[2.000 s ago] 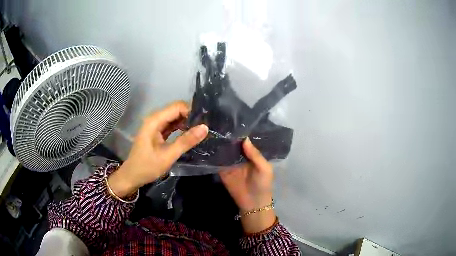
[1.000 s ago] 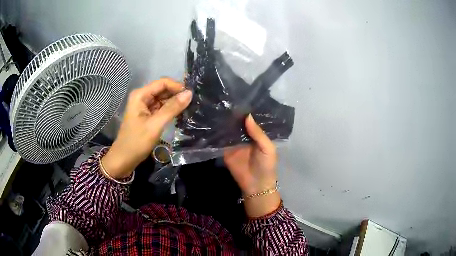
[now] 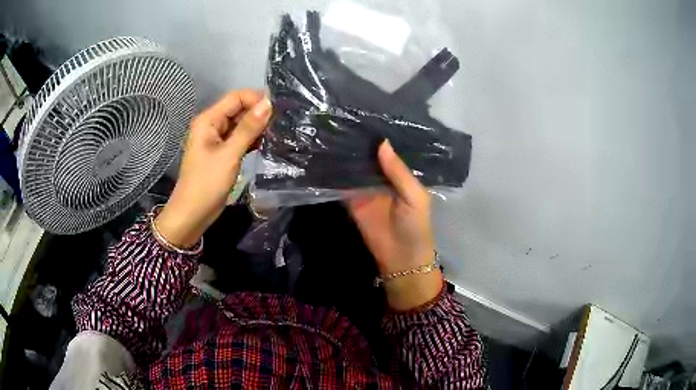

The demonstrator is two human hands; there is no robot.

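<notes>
A clear plastic bag holds a bunch of black zippers. Small metal pulls show through the plastic, and several tape ends stick up at the top and upper right inside it. My left hand pinches the bag's left edge between thumb and fingers. My right hand holds the bag from below, thumb on the front and fingers hidden behind it.
A round white fan stands at the left. A pale wall or floor surface lies behind the bag. A white box-like object is at the lower right. Dark cloth is below my hands.
The bag and both hands have moved up in the picture. My left thumb has left the bag's front, and my left hand now pinches its left edge.
</notes>
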